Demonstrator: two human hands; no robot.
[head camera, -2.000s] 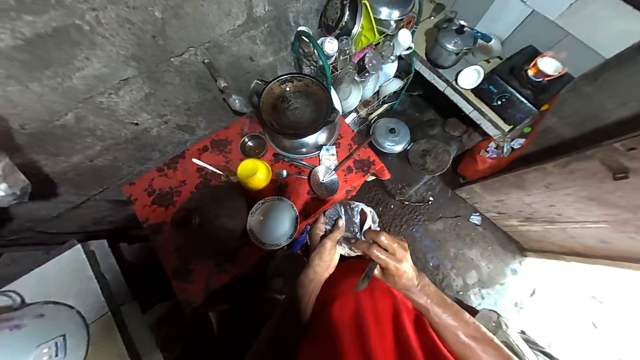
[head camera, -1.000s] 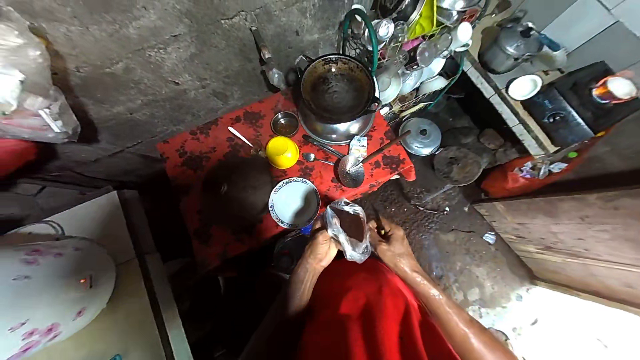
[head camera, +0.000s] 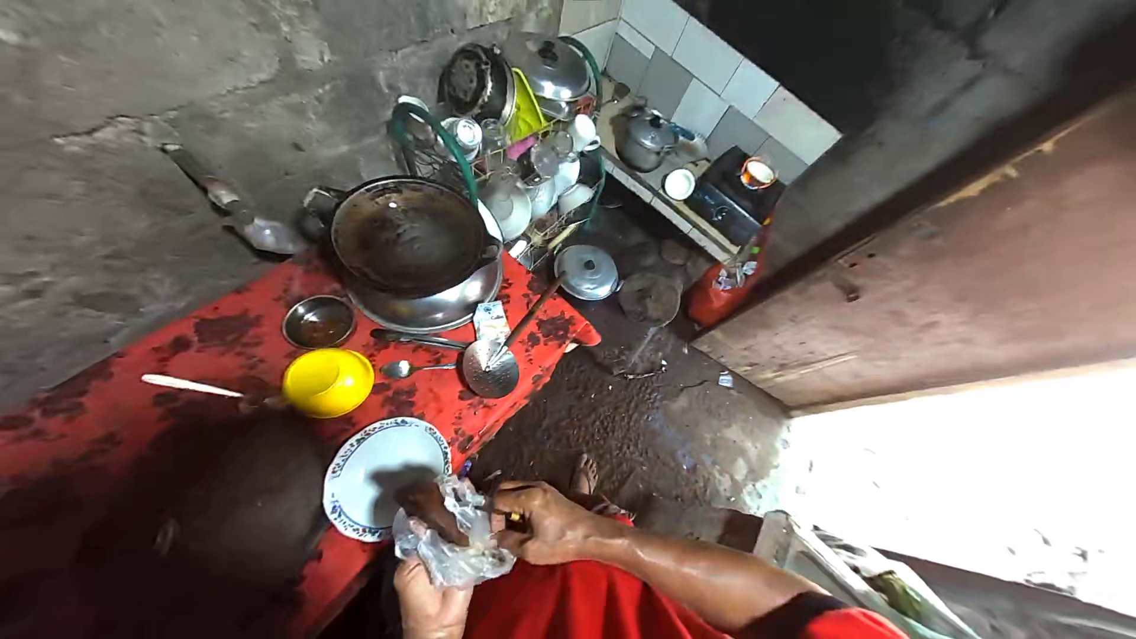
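Observation:
My left hand (head camera: 432, 603) grips a crumpled clear plastic bag (head camera: 475, 559) from below. Brown matter (head camera: 428, 510) shows at the bag's mouth, over the near right part of a white plate with a patterned rim (head camera: 373, 470). My right hand (head camera: 546, 524) is closed at the bag's right side, around a small thing with a yellow part that I cannot make out. Beyond the plate on the red cloth lie a yellow bowl (head camera: 328, 382), a metal spoon (head camera: 399, 369) and a perforated skimmer (head camera: 491, 371) with a wooden handle.
A blackened wok (head camera: 408, 235) rests on a metal basin (head camera: 435, 306) at the table's back, beside a small metal bowl (head camera: 319, 322). A dish rack with cups (head camera: 541, 169) stands behind. On the floor are a lidded pot (head camera: 587, 272) and my foot. A wooden door (head camera: 932, 266) is right.
The bag, upright beside the plate one second ago, has moved left with my hands and is now tilted over the plate's edge. The view has shifted.

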